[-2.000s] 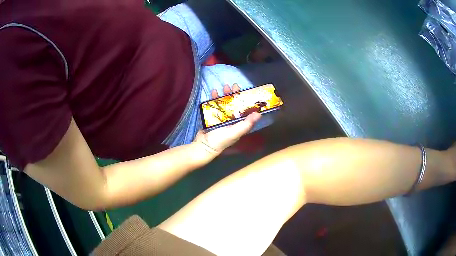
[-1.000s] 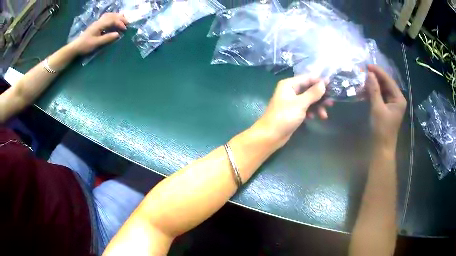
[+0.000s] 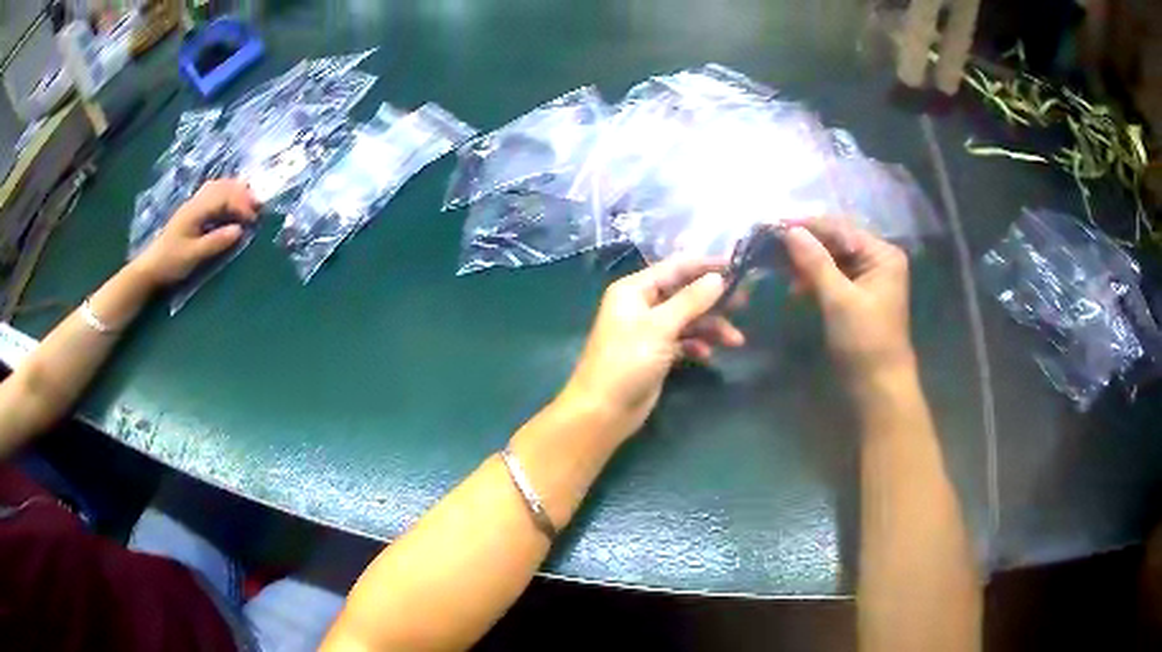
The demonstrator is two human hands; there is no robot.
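Note:
My left hand (image 3: 650, 334) and my right hand (image 3: 851, 287) are raised over the green table, close together. Between their fingertips is a thin dark cord (image 3: 749, 261), looped or bundled; both hands pinch it. Whether a bag is around it cannot be told. A large glaring pile of clear zip-lock bags (image 3: 548, 210) lies just beyond my hands, with dark contents showing through.
Another person's hand (image 3: 204, 229) rests at the neighbour's bags (image 3: 372, 181) on the left. A blue tray (image 3: 219, 56) is far left. Right of the table seam lies a crumpled bag pile (image 3: 1077, 306), with yellow-green scraps (image 3: 1064, 121) and pale posts (image 3: 937, 45) beyond.
The view has swung from the neighbour's phone to the table, then shifted slightly. My hands were at a clear bag a second ago; now they hold a dark cord in front of the pile.

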